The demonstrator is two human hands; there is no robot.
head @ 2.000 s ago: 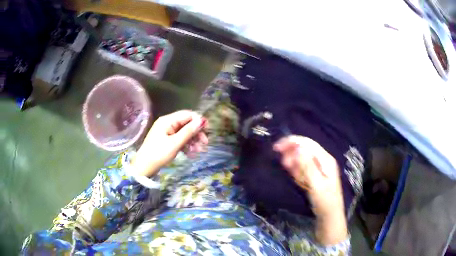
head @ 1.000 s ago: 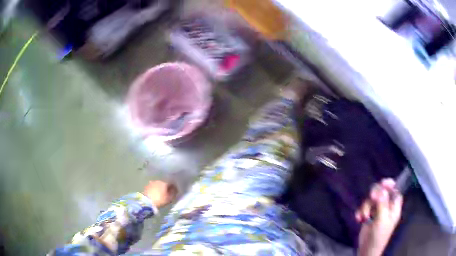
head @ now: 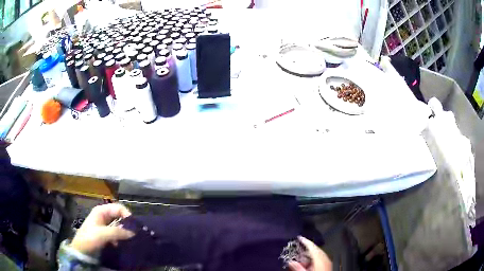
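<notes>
The dark purple garment (head: 212,233) lies stretched across the lap, below the table's front edge. My left hand (head: 103,233) grips its left end, near small pale embroidery spots. My right hand (head: 310,256) is at the bottom, cut off by the picture's edge, and holds a bunched part of the garment with pale embroidery. No needle or snips can be made out in either hand.
The white-covered table (head: 212,153) spans the view. It bears rows of thread cones (head: 165,92), a phone on a stand (head: 213,66), a thin red-handled tool (head: 279,115), a dish of amber beads (head: 347,95) and an orange ball (head: 51,111). A blue bar (head: 387,235) stands below right.
The view has swung up from floor and lap to the table. My left hand, away from the garment before, now holds its left end. My right hand now holds the embroidered part.
</notes>
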